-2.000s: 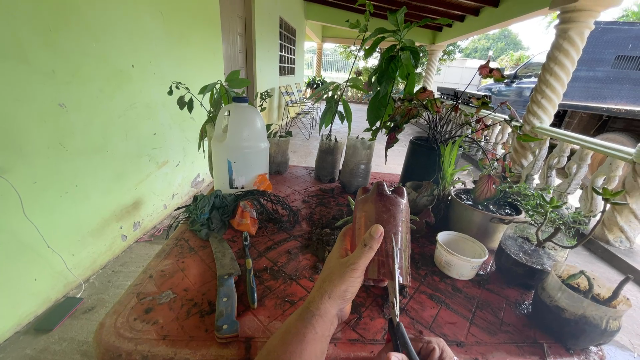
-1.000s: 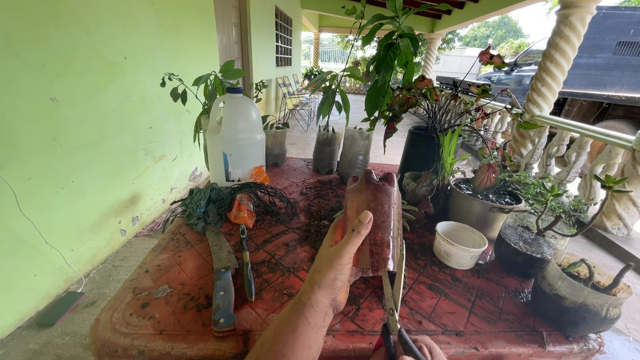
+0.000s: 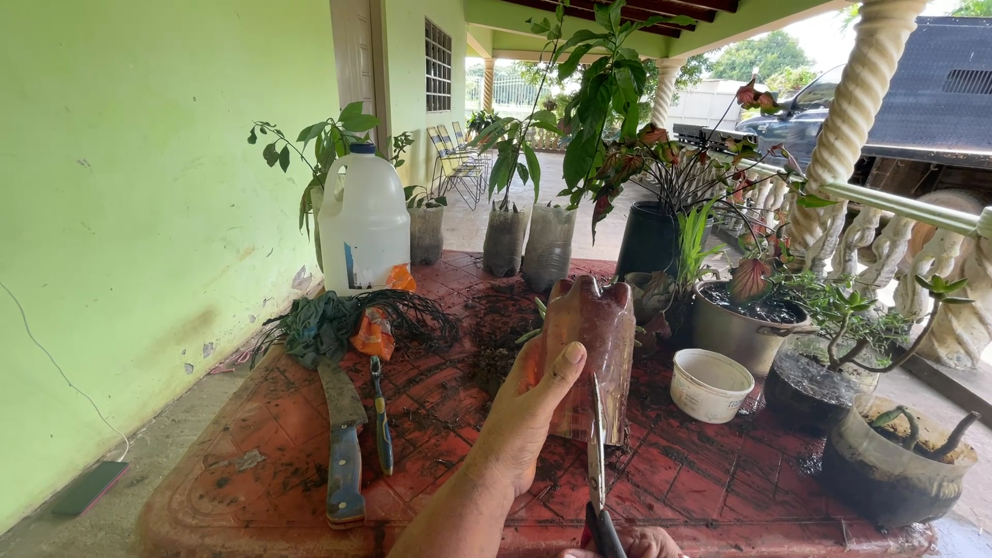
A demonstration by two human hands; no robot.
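Observation:
My left hand (image 3: 527, 411) grips the left side of an upturned, cut plastic bottle (image 3: 587, 341), whose lobed base points up. At the bottom edge of the view my right hand (image 3: 632, 541) holds a pair of scissors (image 3: 597, 457) by the handles. One scissor blade lies against the near face of the bottle; whether the other is inside it cannot be told. Left of my forearm a broad-bladed knife with a worn blue handle (image 3: 344, 473) lies beside a small tool with a blue and yellow handle (image 3: 383, 434). Much of my right hand is cut off by the frame.
The red plastic table (image 3: 256, 434) is strewn with soil. A translucent jug (image 3: 368, 221), a dark green cloth (image 3: 318, 329) and black strands are at left. Bottle planters (image 3: 505, 240) stand behind. At right are a white tub (image 3: 711, 385), a metal pot (image 3: 752, 322) and a cut plastic planter (image 3: 891, 465).
The scissors were lower and right of the bottle's cut edge one second ago; their blade now overlaps the bottle farther up. My left hand keeps its hold on the bottle.

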